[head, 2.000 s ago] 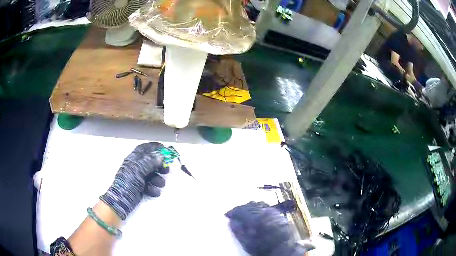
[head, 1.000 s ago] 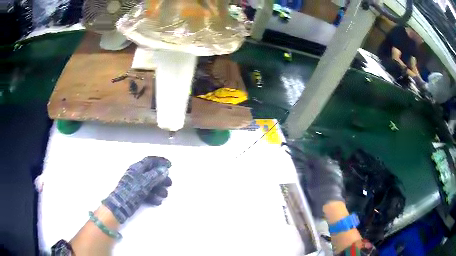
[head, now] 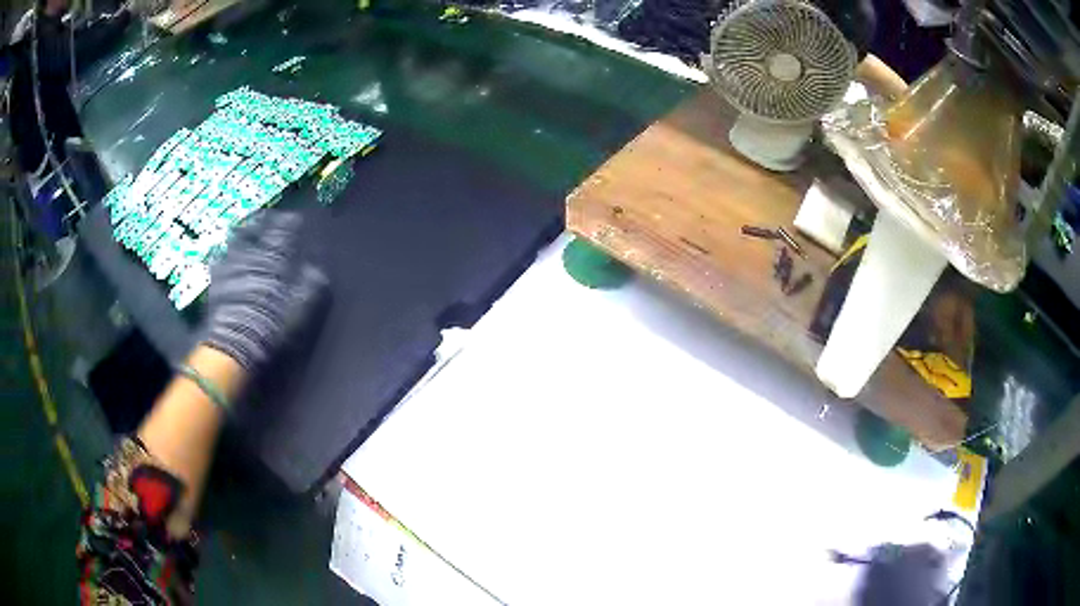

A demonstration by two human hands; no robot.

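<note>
Many green-and-white circuit boards (head: pixel 225 178) lie in overlapping rows on a black mat (head: pixel 391 272) at the left. My left hand (head: pixel 263 290), in a mottled grey knit glove, is over the mat at the lower right edge of the boards. It is blurred, and I cannot tell whether its fingers hold a board. My right hand (head: pixel 906 577), in a dark glove, is blurred and cut off by the bottom edge over the white sheet (head: pixel 640 438). Thin black cable ends (head: pixel 855 558) stick out beside it.
A white tapered column (head: pixel 882 308) hangs under a plastic-wrapped hood (head: pixel 947 166). A wooden stand (head: pixel 687 213) on green feet holds small black cylindrical parts (head: pixel 785 270) and a yellow item (head: pixel 938 371). A small fan (head: pixel 782 62) stands behind. A person (head: pixel 47 83) is at the far left.
The view has swung left, bringing the boards and mat into sight. My left hand has moved from the white sheet to the boards. My right hand is back over the sheet from the cable pile.
</note>
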